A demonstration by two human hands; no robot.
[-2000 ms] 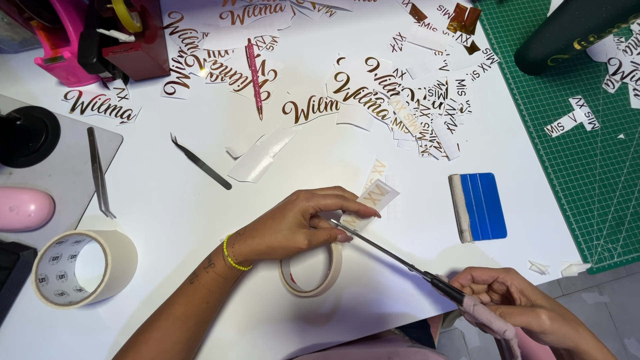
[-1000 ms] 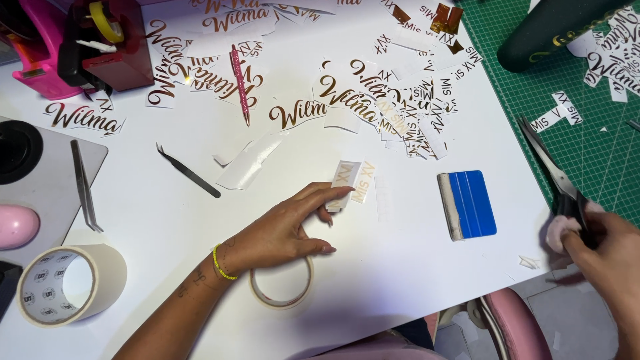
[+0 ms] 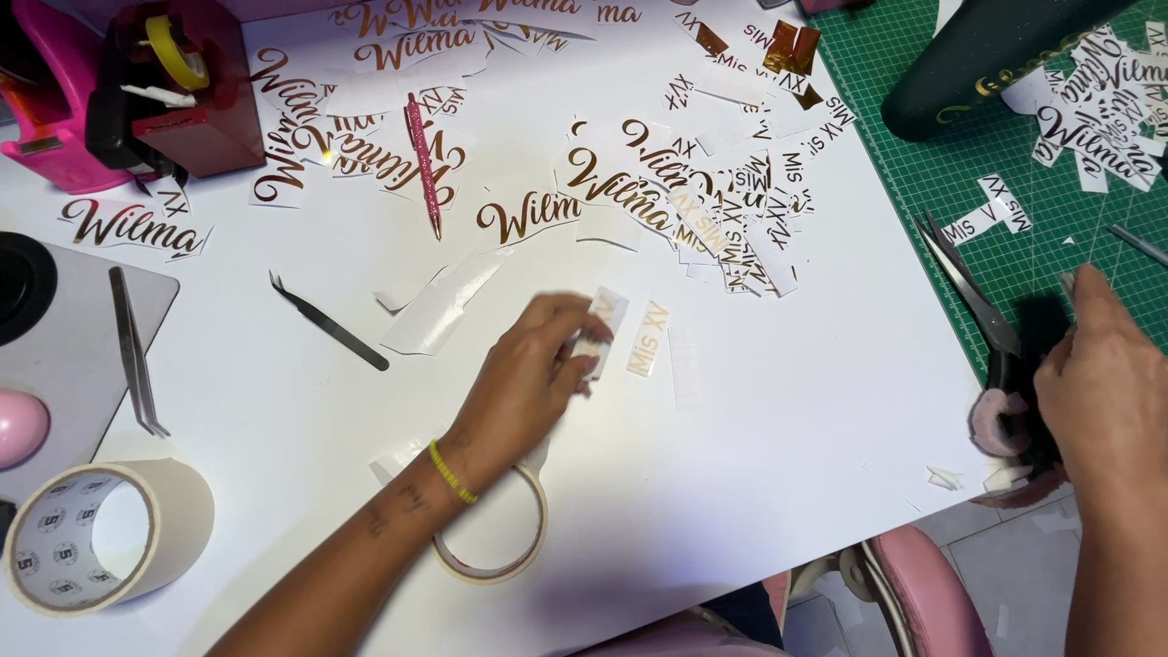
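My left hand (image 3: 538, 374) pinches a small lettered vinyl decal strip (image 3: 602, 333) between thumb and fingers above the white table. Just right of it lies another lettered strip (image 3: 647, 338), with a faint translucent piece beside that. My right hand (image 3: 1100, 365) is over the green cutting mat at the right, its fingers extended and nothing seen in them. Scissors (image 3: 972, 292) with dark handles and pinkish wrapping lie at the mat's edge, left of that hand, blades slightly apart. A narrow roll of masking tape (image 3: 493, 570) lies below my left wrist.
Black tweezers (image 3: 333, 330), metal tweezers (image 3: 135, 356) and a wide tape roll (image 3: 182, 529) are at the left. A glittery pink pen (image 3: 423, 169) lies among lettered cutouts (image 3: 529, 217). A tape dispenser (image 3: 196, 128) stands back left, a dark tumbler (image 3: 967, 68) on the green cutting mat (image 3: 931, 173).
My right hand has let go of the scissors, which lie at the mat's edge. The blue squeegee seen earlier on the table is out of sight. My left hand still holds a strip.
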